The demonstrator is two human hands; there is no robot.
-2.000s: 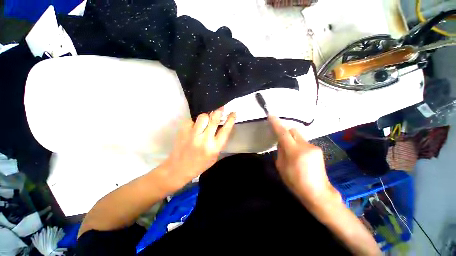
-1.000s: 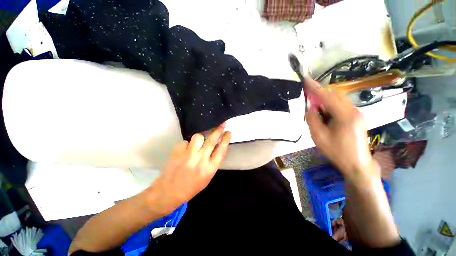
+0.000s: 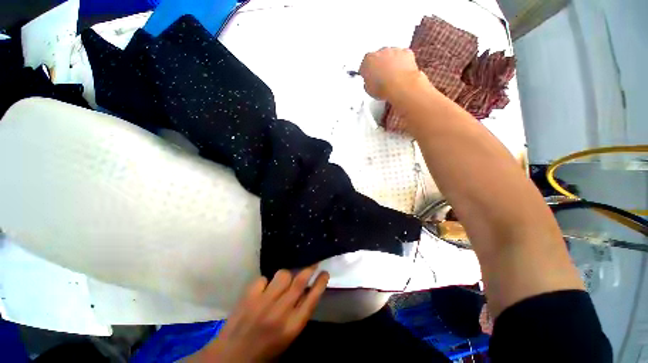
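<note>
A black garment with white specks lies bunched across the table and the padded off-white board. A white curved strip with a thin dark edge shows at its near end, over the board's narrow part. My left hand is at the strip's left end, its fingertips holding the edge against the board. My right hand is closed, stretched over the far part of the table. A small dark tip shows at its fingers; the rest of that tool is hidden.
Reddish-brown checked cloth pieces lie beside my right hand. The iron's orange-brown handle shows partly behind my right forearm, near the strip. A yellow hose curves at the right. Blue crates stand below the near table edge.
My right hand has moved from beside the iron to the far side of the table. My left hand stays at the strip. The view has shifted, showing more of the far table and checked cloth.
</note>
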